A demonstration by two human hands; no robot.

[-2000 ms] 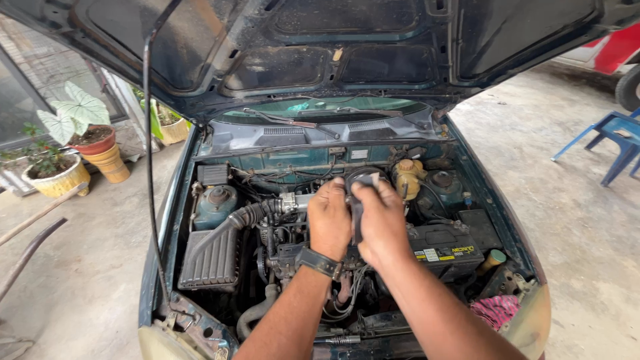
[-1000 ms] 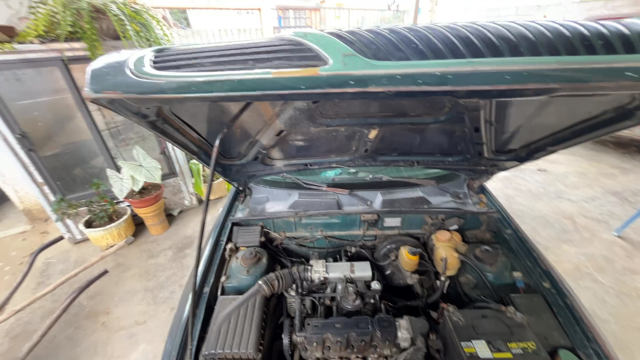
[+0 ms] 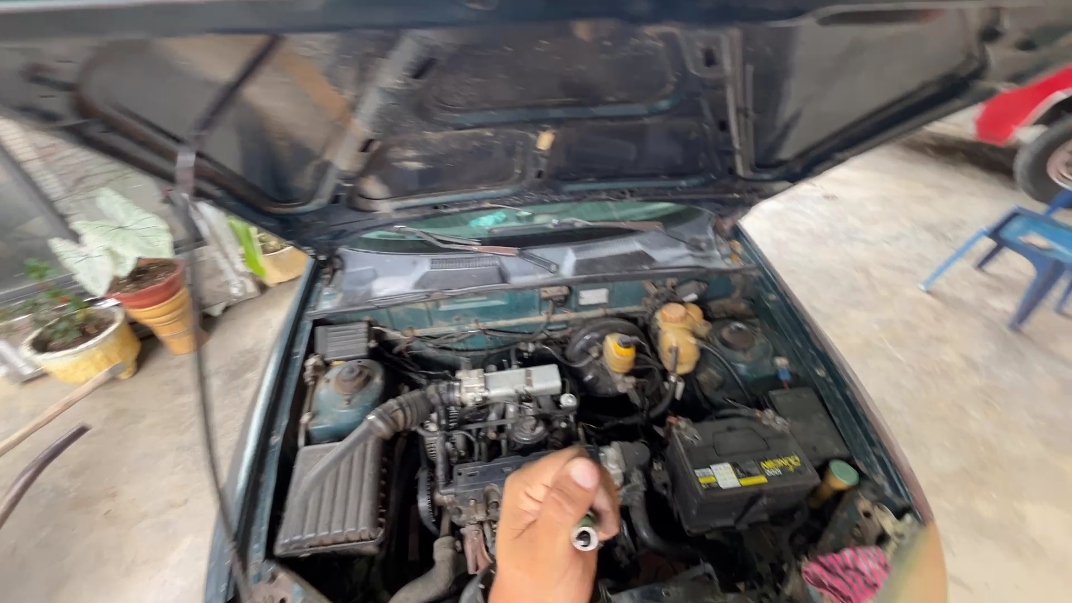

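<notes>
My left hand (image 3: 548, 523) is closed, thumb on top, around a small metal cylinder (image 3: 584, 536) with a hollow end facing me, like a socket; the rest of it is hidden in my fingers. The hand is over the front of the car engine (image 3: 477, 477), covering part of it; whether it touches the engine cannot be told. Behind it is a silver metal intake part (image 3: 523, 382) joined to a black corrugated air hose (image 3: 402, 412). My right hand is out of view.
The raised hood (image 3: 544, 100) hangs over the bay, with a thin prop rod (image 3: 198, 352) at left. Around the engine are an air filter box (image 3: 335, 494), a car battery (image 3: 741, 469), a yellowish reservoir (image 3: 677, 339) and a pink striped cloth (image 3: 846, 574). A blue plastic stool (image 3: 1030, 243) stands at right.
Two seconds ago both hands were together over the engine; one second ago neither showed. Now my left hand is in view low over the engine with the metal cylinder. The view has tilted up and back down.
</notes>
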